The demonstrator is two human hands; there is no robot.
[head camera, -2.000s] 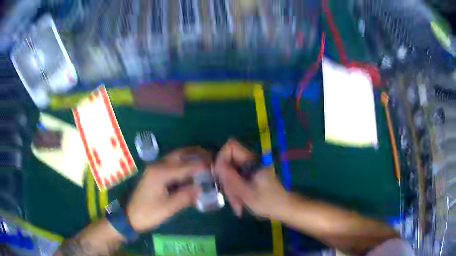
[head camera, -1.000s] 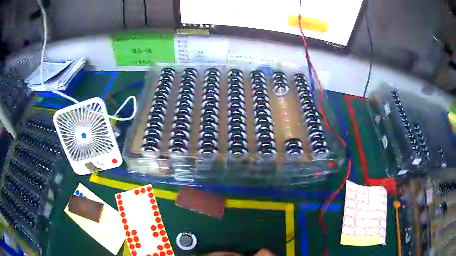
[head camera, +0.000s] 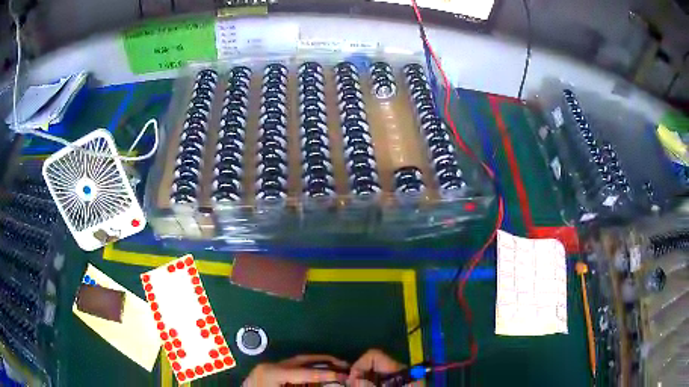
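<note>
My left hand [head camera: 291, 373] is at the bottom edge, mostly cut off. Its fingers are around a small dark part with a bright rim, the round component, of which only a sliver shows. My right hand [head camera: 378, 366] is beside it, also cut off, holding a black test probe [head camera: 396, 375] with a blue collar and a red wire running right. The fingertips of both hands are close together at the component. Whether the probe tip touches it is hidden. A loose silver disc [head camera: 251, 340] lies on the green mat up and left of my left hand.
A clear blister tray [head camera: 332, 219] with rows of black-silver parts stands behind. Left are a white fan [head camera: 88, 190], a red-dot sticker card [head camera: 181, 317] and a brown pad [head camera: 101, 301]. Another brown pad [head camera: 269, 277] lies mid-mat. Right are a label sheet [head camera: 531, 283] and an orange stick [head camera: 587, 321].
The view tilted up from the mat to the tray, then partly back down. Compared with a second ago, more of both hands and the probe's blue collar show at the bottom edge.
</note>
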